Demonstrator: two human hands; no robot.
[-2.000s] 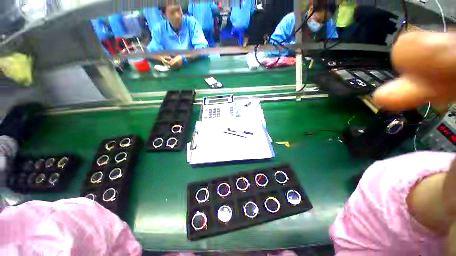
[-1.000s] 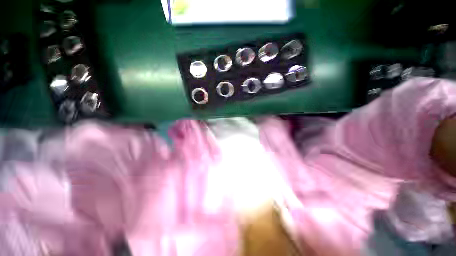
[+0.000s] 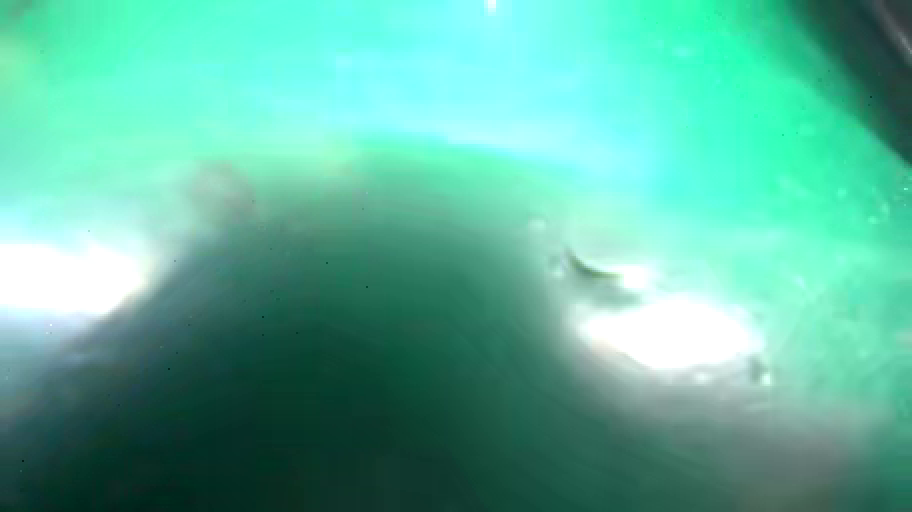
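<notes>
The shiny green mat [image 3: 420, 400] fills nearly the whole head view from very close and is badly blurred. Its upper part is bright green and its lower middle is dark green. Two white glare patches lie on it, one at the left edge and one right of the middle. A small dark curved mark shows just above the right patch. No tray or watch head can be made out. Neither my left hand nor my right hand is in view.
A dark edge or object [image 3: 870, 70] cuts across the upper right corner; I cannot tell what it is. Small light specks show near the right edge.
The camera has come down very close to the green surface. The trays, the white paper and the pink sleeves have gone out of view.
</notes>
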